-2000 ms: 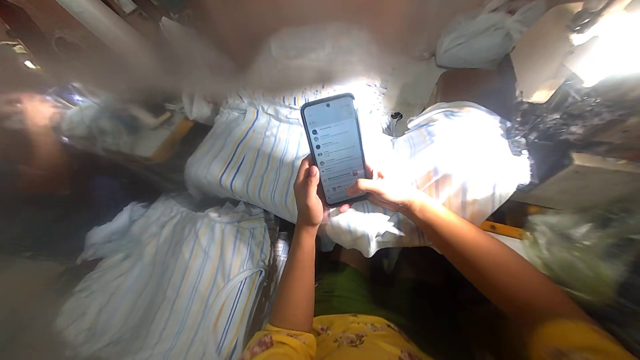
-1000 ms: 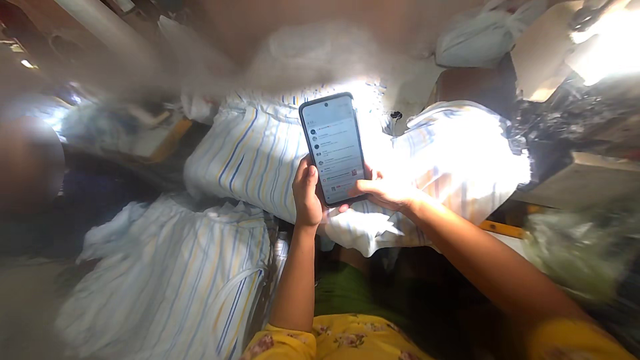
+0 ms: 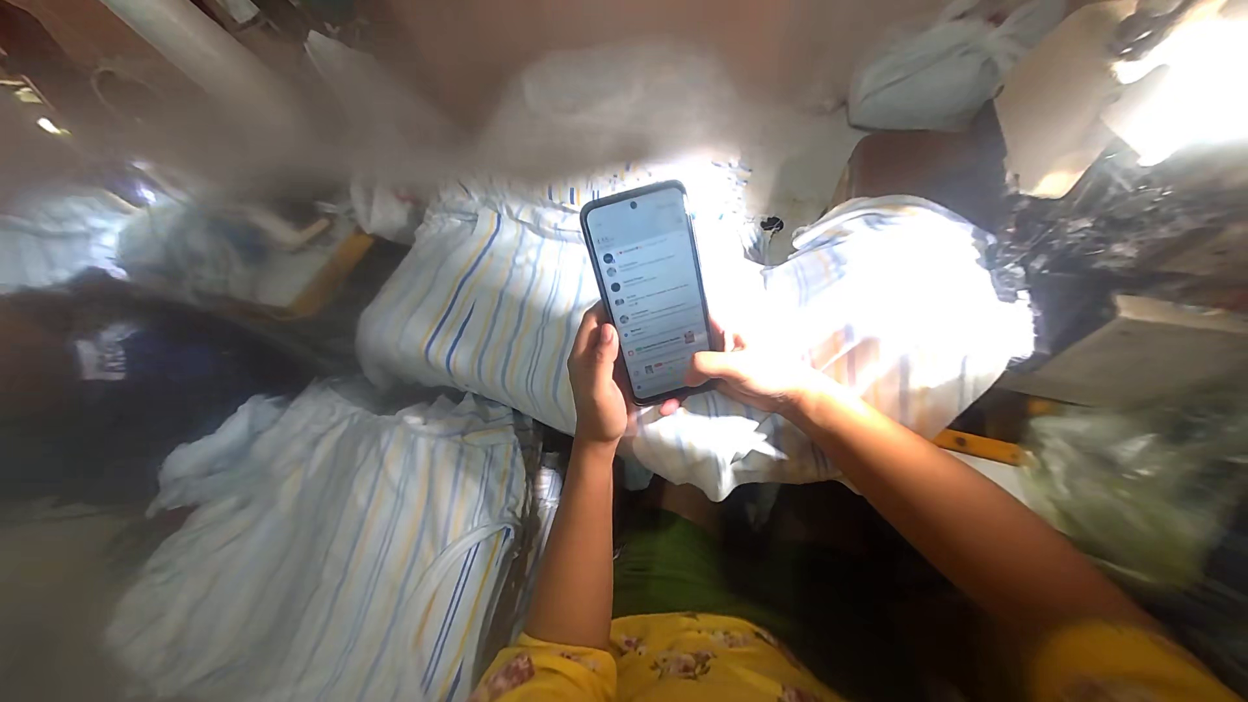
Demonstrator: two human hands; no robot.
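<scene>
Near the middle of the view, my left hand (image 3: 599, 375) grips the lower left edge of a dark-framed smartphone (image 3: 653, 283), held upright. Its lit screen shows rows of small text and icons. My right hand (image 3: 746, 375) supports the lower right side, with the thumb over the bottom of the screen. Behind the phone lies a bundle of white striped fabric (image 3: 468, 312). More striped fabric (image 3: 897, 312) sits brightly lit to the right.
A pile of striped fabric (image 3: 341, 546) lies at the lower left. Clear plastic bags (image 3: 1121, 487) stand at the right beside a cardboard piece (image 3: 1141, 341). A white bag (image 3: 921, 78) is at the upper right. The top of the view is blurred.
</scene>
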